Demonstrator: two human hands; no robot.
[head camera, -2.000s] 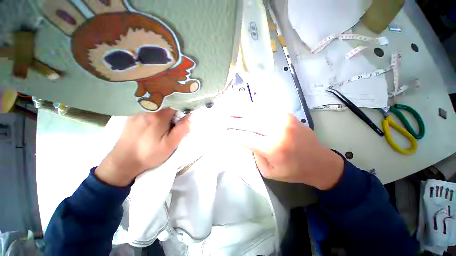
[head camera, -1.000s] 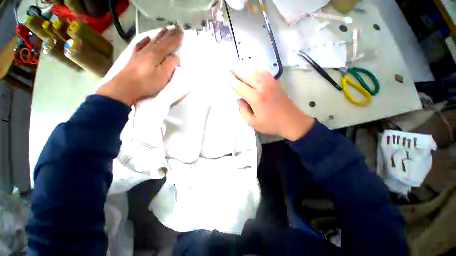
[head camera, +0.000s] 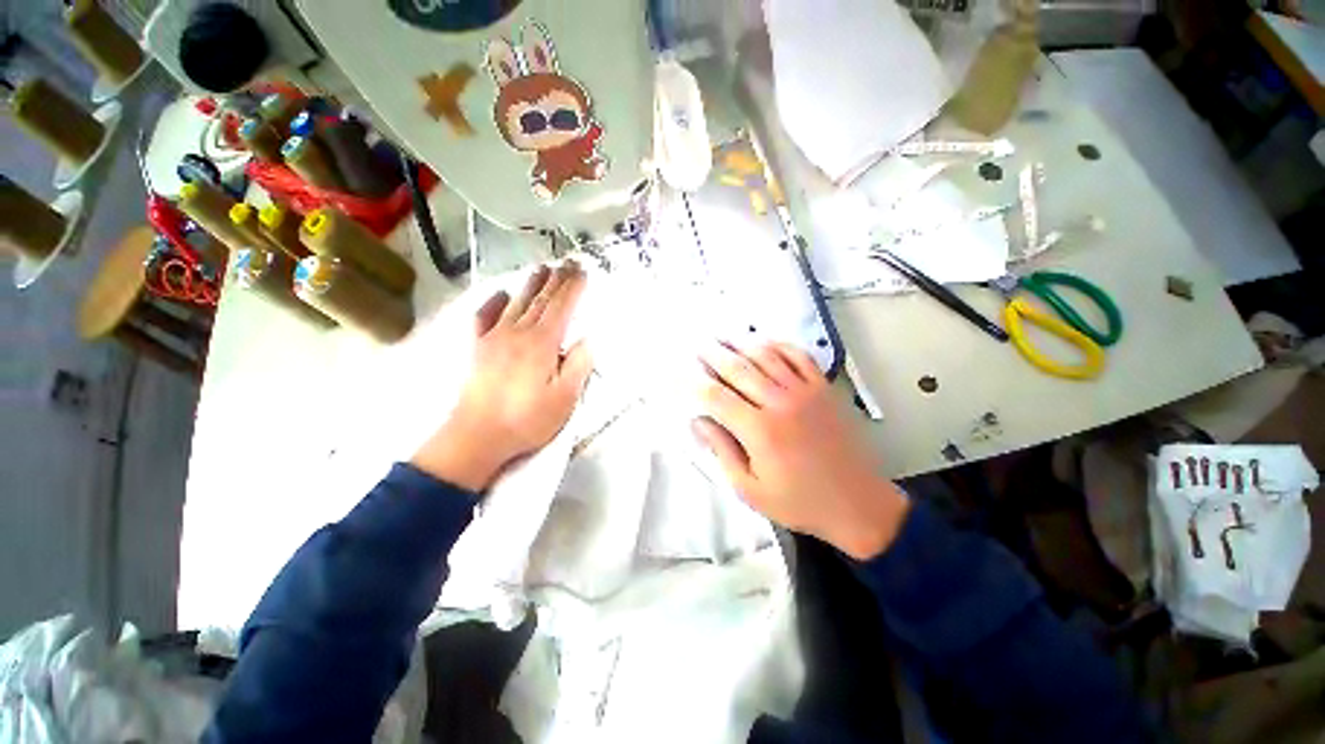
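A white garment (head camera: 647, 509) lies under the sewing machine head (head camera: 422, 102) and hangs over the table's front edge onto my lap. My left hand (head camera: 523, 378) lies palm down on the cloth left of the needle area, fingers pointing at the machine. My right hand (head camera: 792, 436) rests on the cloth to the right, fingers slightly bent. Both hands press on the garment without visibly gripping it. The cloth around the needle is washed out by glare, so the sewn spot cannot be made out.
Thread cones (head camera: 356, 291) and red-handled tools (head camera: 175, 269) stand at left. Right of the machine are a black tweezers-like tool (head camera: 945, 295), scissors (head camera: 1054, 337), a tape measure (head camera: 1030, 204) and white pieces (head camera: 857, 80). A stitched test scrap (head camera: 1228, 531) lies at lower right, a pale heap (head camera: 102, 683) at lower left.
The view has pulled back and shows the machine head again. My left hand went from bent fingers on the cloth to lying flat. My right hand's fingers have spread a little.
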